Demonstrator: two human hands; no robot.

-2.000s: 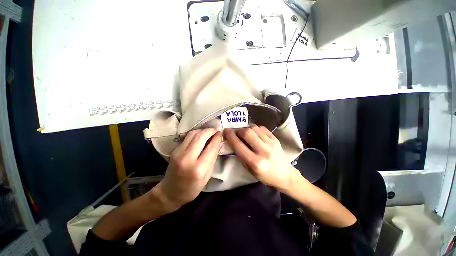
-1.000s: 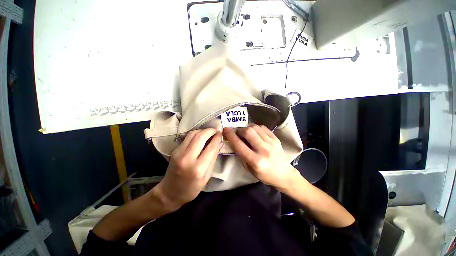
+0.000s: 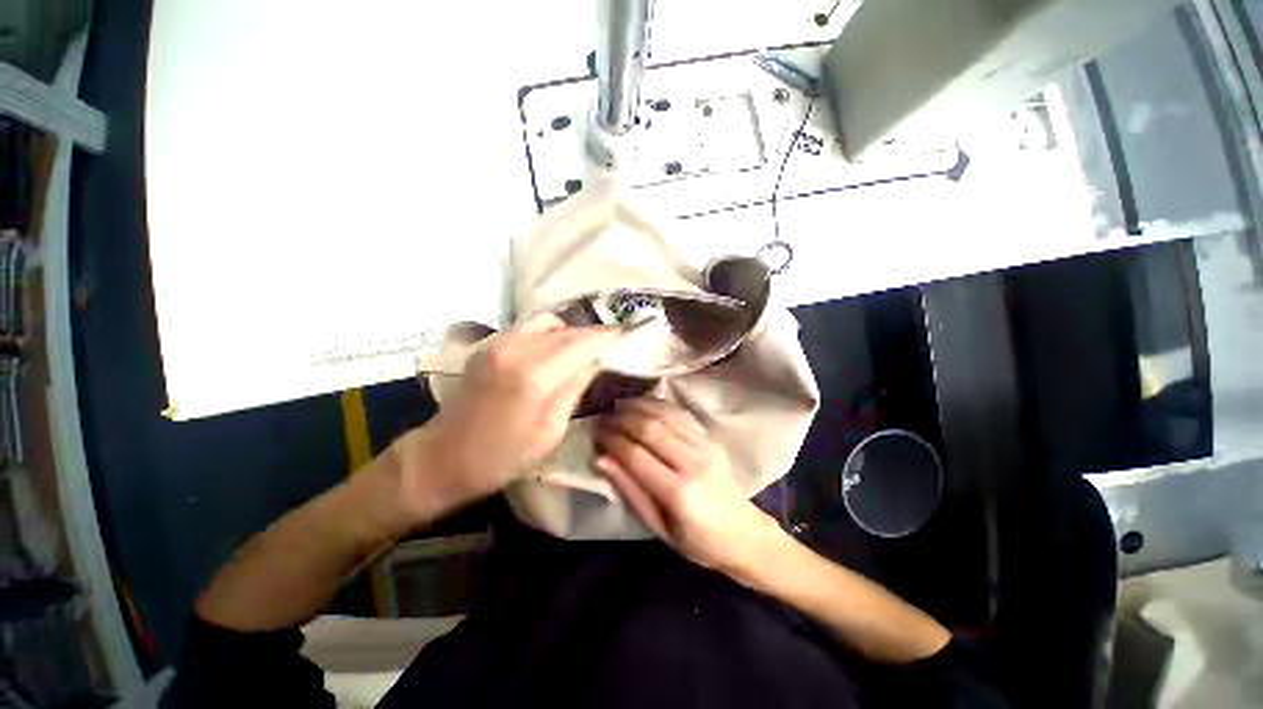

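Note:
The beige bag body lies over the table's front edge and down onto my lap, its opening facing me. The white brand label shows blurred inside the opening, beside my fingertips. My left hand reaches over the opening from the left, fingers at the rim near the label; whether it pinches cloth is not clear. My right hand lies on the bag's front below the opening, fingers bent against the beige cloth. A strap tab with a small ring stands at the bag's right side.
The shiny metal post rises behind the bag from the bed plate on the white table. The off-white machine column stands at back right, with a thin black cord beside it. Shelving is at far left.
My left hand has moved up over the opening toward the label. My right hand has moved down onto the bag's front. The opening's shape has changed, and the view has tilted slightly.

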